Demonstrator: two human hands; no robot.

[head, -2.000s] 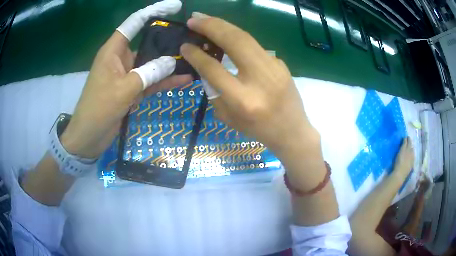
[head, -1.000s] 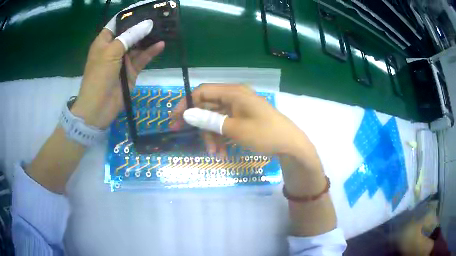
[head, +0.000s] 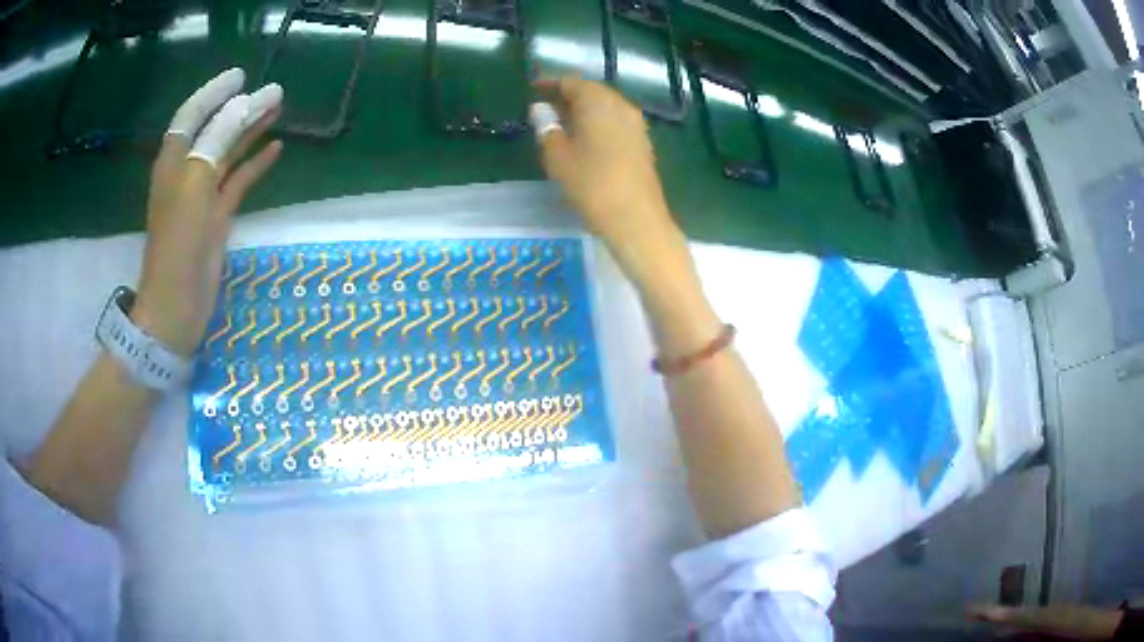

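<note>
My left hand (head: 201,176), with white finger cots, is over the belt's near edge, fingers spread and empty, beside a black phone frame (head: 311,129). My right hand (head: 605,151), with a white cot on the thumb, is over the belt with fingers bent. Its fingertips are close to the right side of another black frame (head: 483,127); whether they touch it is unclear. The blue carrier sheet (head: 402,352) lies below and between my hands, with rows of orange zigzag flex strips and white rings.
The green belt (head: 389,161) crosses the top, carrying several more spaced black frames (head: 749,173). White foam (head: 414,564) covers the bench. Crossed plain blue sheets (head: 878,376) lie at right. Another person's hand (head: 1035,617) shows at the lower right edge.
The frame has left my left hand, and several frames show on the belt. My right hand has moved up from the blue sheet to the belt. The view has shifted, and the blue sheet is uncovered.
</note>
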